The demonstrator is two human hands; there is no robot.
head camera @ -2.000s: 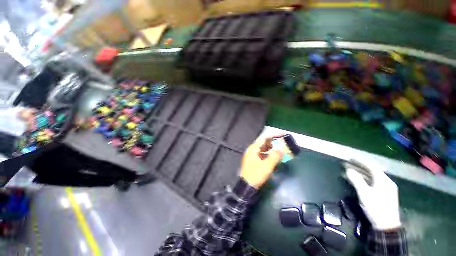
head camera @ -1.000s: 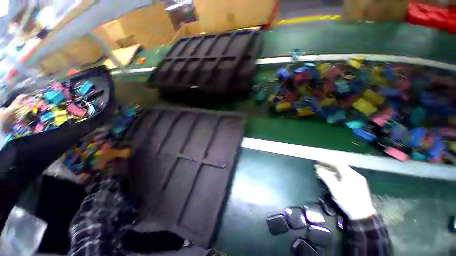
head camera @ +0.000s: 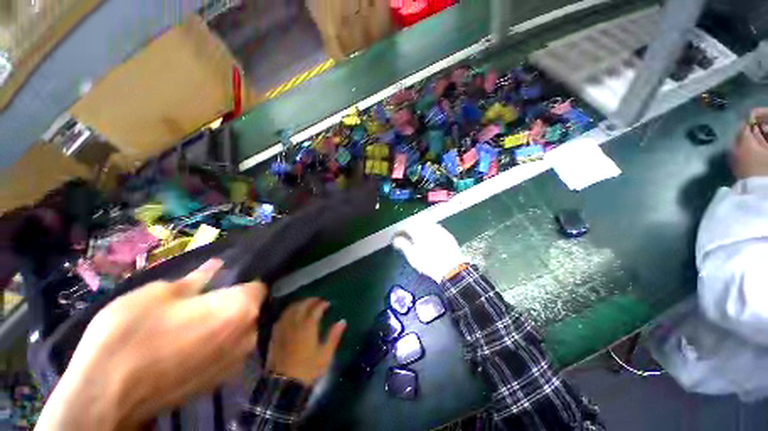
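My left hand [head camera: 303, 341], bare with a plaid sleeve, is low at centre-left, fingers apart, with nothing seen in it. My right hand [head camera: 431, 251], in a white glove, rests by the white rail [head camera: 497, 187]; what its fingers hold, if anything, is unclear. Several dark rounded-square housings [head camera: 408, 348] lie on the green bench between my hands. A large black container [head camera: 286, 236] with coloured binder clips [head camera: 126, 252] is tilted at the left, blurred. Another person's bare hand [head camera: 181, 337] is close in front of it and partly hides the ribbed surface below.
A pile of coloured clips [head camera: 404, 143] lies beyond the rail. A white paper [head camera: 585, 164] and a single dark housing [head camera: 572, 222] are at the right. Another person's pale sleeve [head camera: 737, 244] is at the right edge. A pale slotted tray [head camera: 602, 55] stands upper right, behind a grey post [head camera: 661, 67].
The view has swung right. The clip container and another person's hand have come close at the left. My left hand has come into view from the left. My right hand stays by the housings.
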